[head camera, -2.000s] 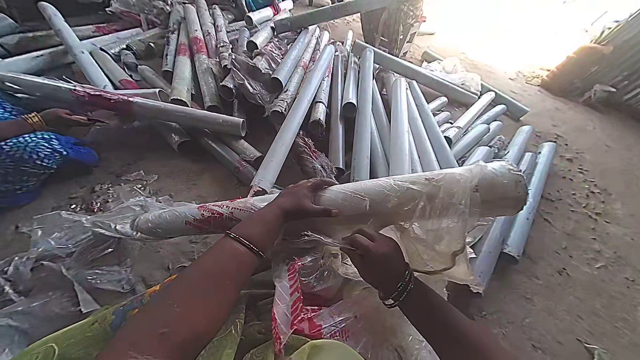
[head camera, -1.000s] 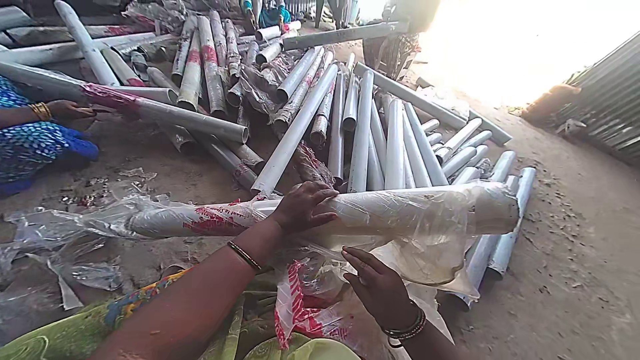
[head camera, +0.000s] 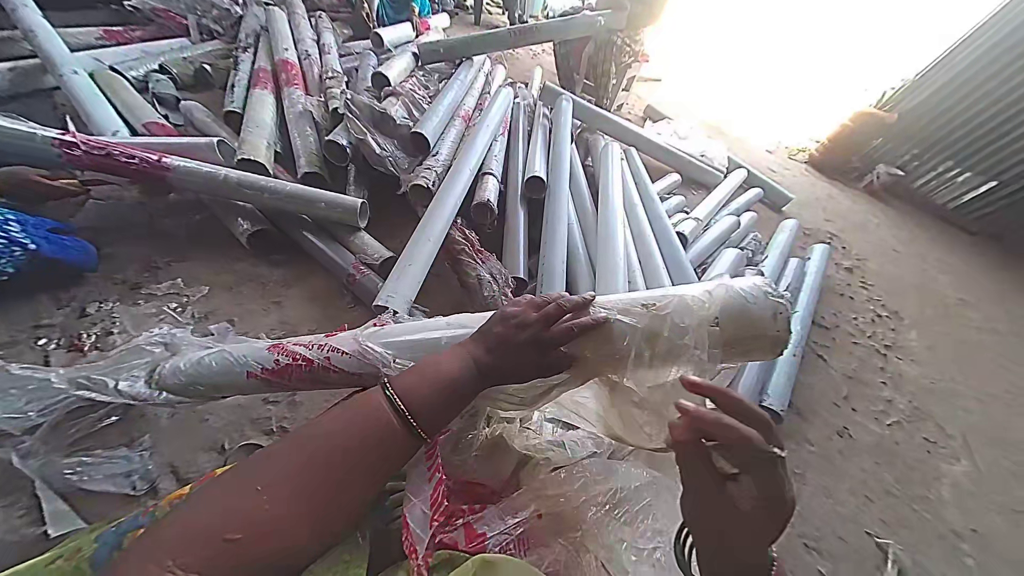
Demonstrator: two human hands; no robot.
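A pale tube (head camera: pixel 432 336) wrapped in clear plastic film lies across my lap, with red print near its left part. My left hand (head camera: pixel 532 336) rests over the top of its middle, fingers curled on the wrap. At the lower right, my right hand (head camera: pixel 732 456) is beside loose film (head camera: pixel 640 400) hanging under the tube's right end; its index finger and thumb are near the film, and whether they pinch it cannot be told. More crumpled film (head camera: pixel 592 512) with red stripes lies below, over my lap. Loose film trails off the tube's left end.
Many grey and white tubes (head camera: pixel 612 216) lie piled ahead, some with red-marked wrap. Another person's hand (head camera: pixel 36 186) is at the left beside a long tube (head camera: pixel 264 192). Film scraps (head camera: pixel 112 468) litter the dirt floor at left. A corrugated metal sheet (head camera: pixel 952 120) stands at upper right.
My right hand was pinching the film under the tube two seconds ago, then opened away from it, and is now raised near the film at the tube's right end. My left hand stays on the tube.
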